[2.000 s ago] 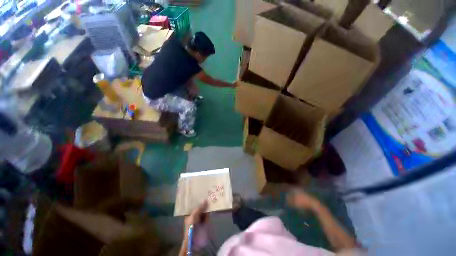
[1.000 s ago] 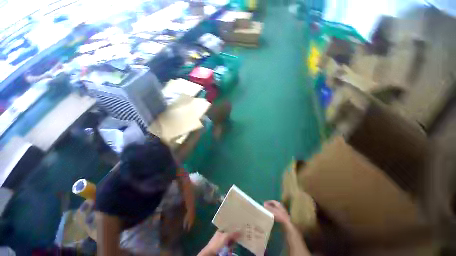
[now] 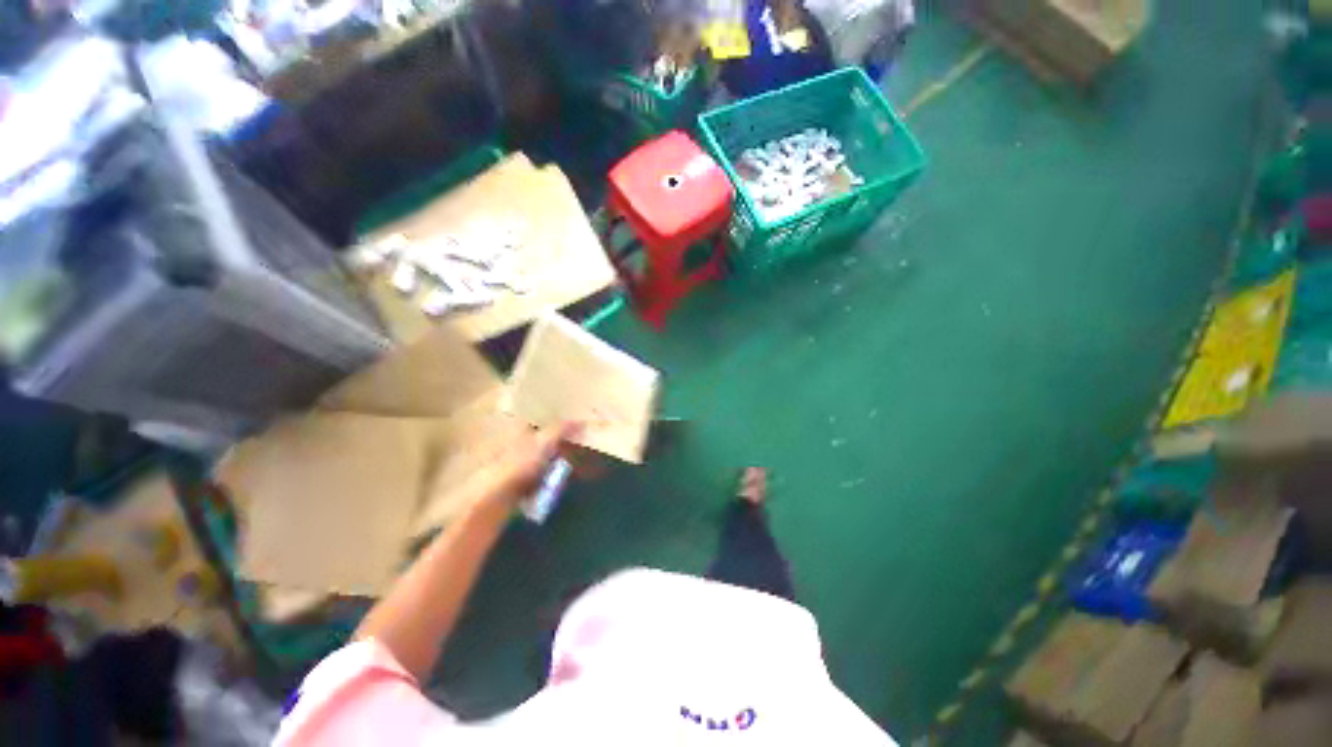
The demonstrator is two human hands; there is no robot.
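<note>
My left hand is shut on a pale tan box-board piece and holds it in front of me, at arm's length and above the green floor. Faint reddish marks show near its lower edge. A small whitish-blue thing shows just under my left hand; it is blurred and I cannot tell what it is. My right hand is out of the picture.
An open carton with pale parts stands at the left, beside a red stool and a green crate of white parts. A grey stack stands at far left. Cartons and a yellow crate line the right.
The view has moved forward along the floor; the seated person is out of view. The stool and green crate are nearer. My right hand, earlier at the board's edge, has left the picture.
</note>
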